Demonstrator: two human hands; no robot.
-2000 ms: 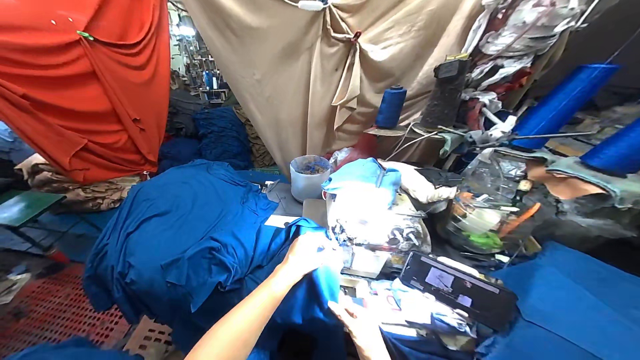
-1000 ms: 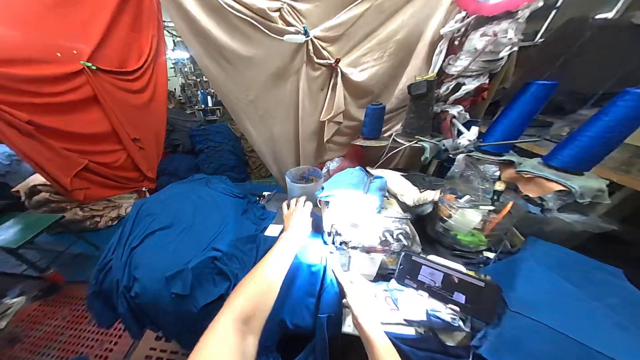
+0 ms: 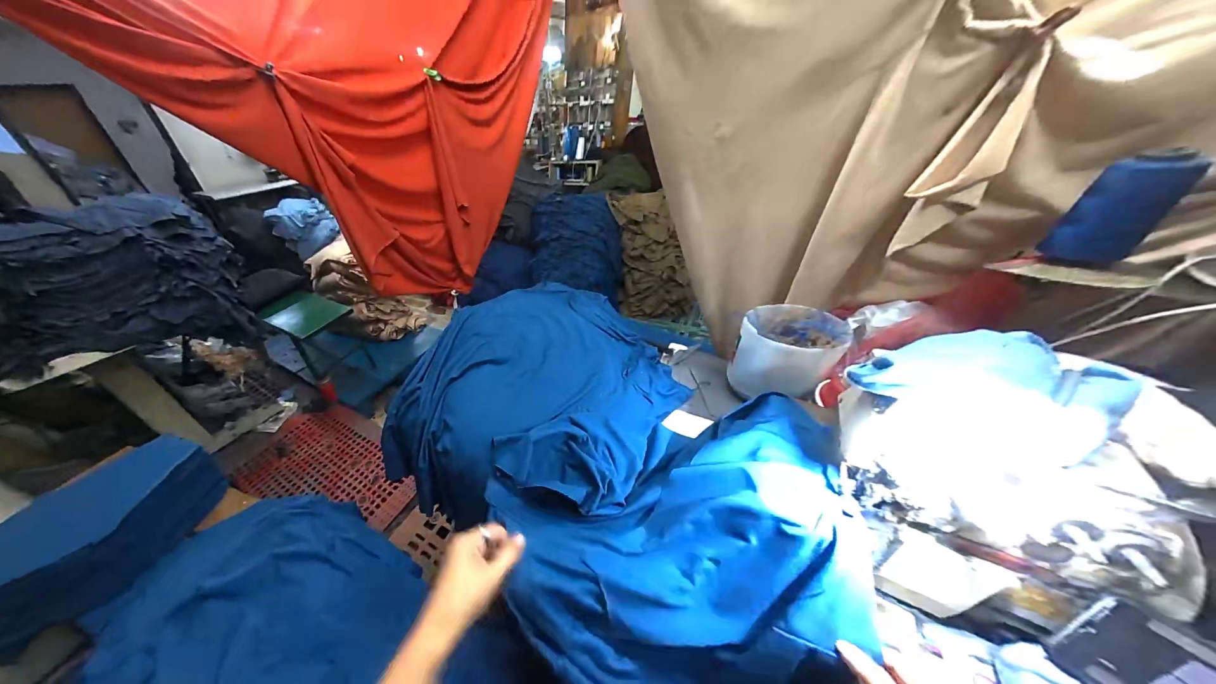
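Observation:
My left hand is at the lower middle, fingers curled in, beside the left edge of a blue fabric piece; whether it grips anything is not clear. Only a few fingers of my right hand show at the bottom edge, touching the blue fabric's lower right corner. That fabric lies spread in front of the sewing machine, whose bright lamp glare hides its needle area. A light blue cloth covers the machine's top. Behind my left hand, a heap of blue garments is piled up.
A white plastic tub stands behind the machine. More blue cloth and a stack of blue pieces lie at lower left. A blue thread cone is at right; a dark phone lies at lower right. Red and beige curtains hang behind.
The view has swung left. My left hand, near the tub a second ago, is now at the left edge of the blue fabric. That fabric now lies spread wider between the hands.

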